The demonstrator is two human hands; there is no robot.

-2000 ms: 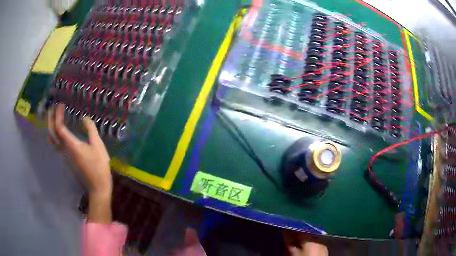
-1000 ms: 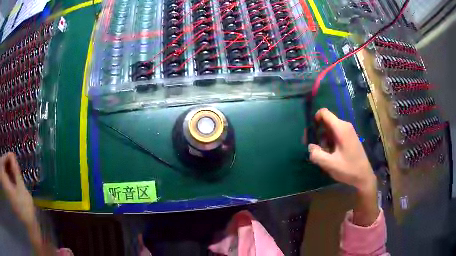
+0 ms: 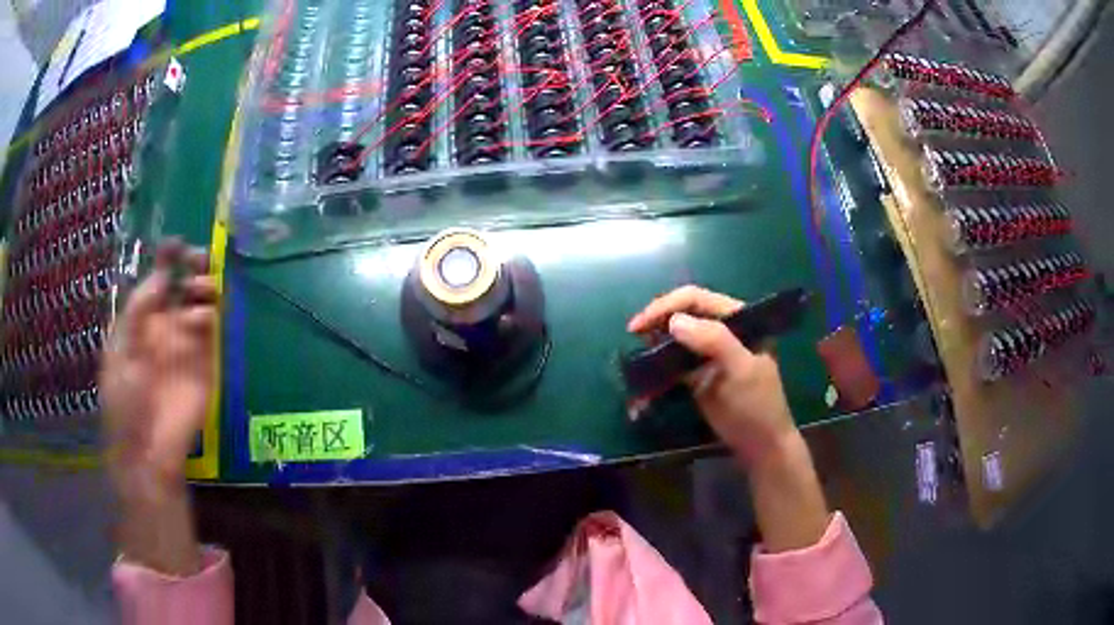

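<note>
My right hand (image 3: 739, 385) holds the black bar-shaped test probe (image 3: 772, 317) above the mat, right of the fixture. The probe lies slanted across my fingers, its far end up to the right. My left hand (image 3: 156, 366) is raised at the left, over the yellow line beside the left tray. It is blurred, with a small dark thing, which looks like a small speaker (image 3: 180, 271), at its fingertips. The round black test fixture (image 3: 470, 330) stands on the mat between my hands, its brass-coloured ring and pale centre facing up.
Behind the fixture lies a clear blister tray (image 3: 489, 195) with rows of black speakers and red leads. Another filled tray (image 3: 73, 244) is at the left. More speaker rows (image 3: 1020, 226) are at the right by a tan board (image 3: 947, 354). A reddish-brown block (image 3: 849, 369) lies near the right front edge.
My right hand has moved left with the probe, which now slants across it. My left hand has risen from the left tray's near corner and moved right, now with a small dark thing at its fingertips.
</note>
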